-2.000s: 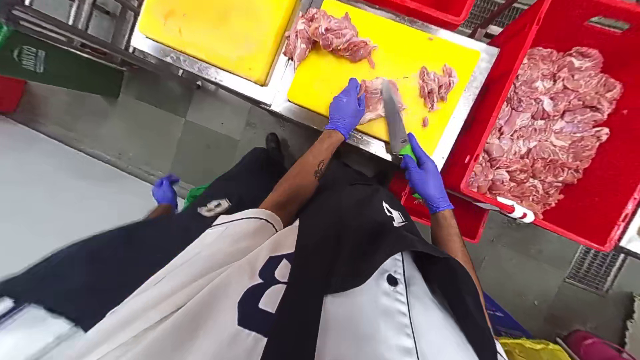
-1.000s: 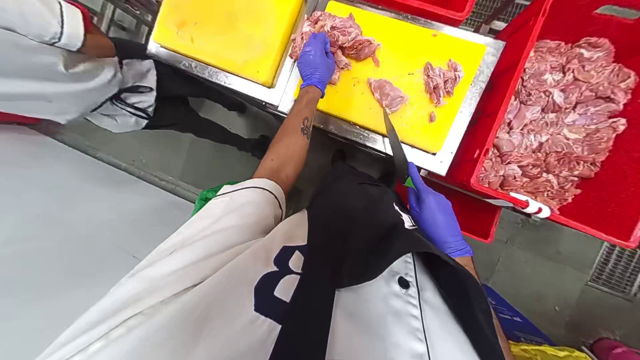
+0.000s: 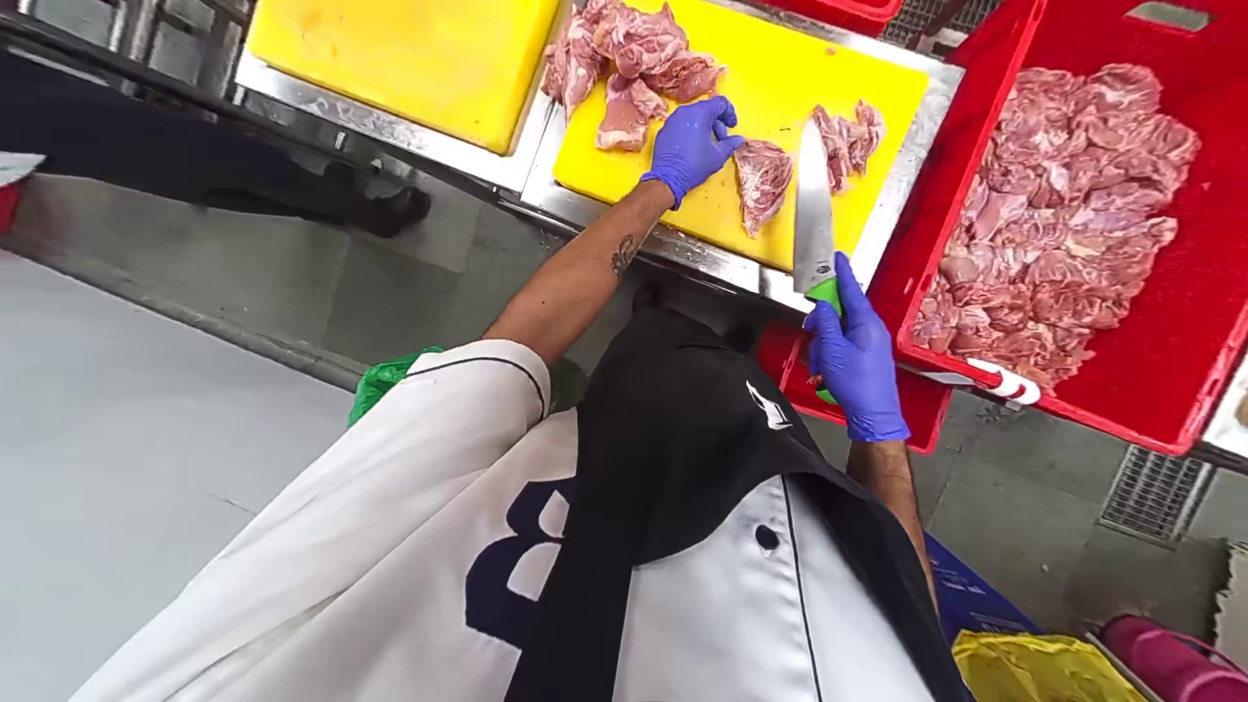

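My left hand (image 3: 691,148), in a purple glove, rests at a yellow cutting board (image 3: 760,58) with its fingers curled beside a piece of raw meat (image 3: 762,183); whether it touches the piece I cannot tell. A larger heap of raw meat (image 3: 639,49) lies beyond it to the left. My right hand (image 3: 856,351), also gloved, is closed around the green handle of a chef's knife (image 3: 813,210). The blade lies over the board, between the single piece and a small pile of meat pieces (image 3: 850,141).
A red crate (image 3: 1150,361) with many raw meat pieces (image 3: 1072,224) stands at the right. Another yellow board (image 3: 400,58) lies at the left. A red container (image 3: 907,405) sits below the metal table edge. A person's dark-clothed leg (image 3: 195,156) is at the left.
My left hand has moved from the larger meat heap to beside the single piece. The knife blade has swung over the board towards the small pile. The person at the left has moved mostly out of view.
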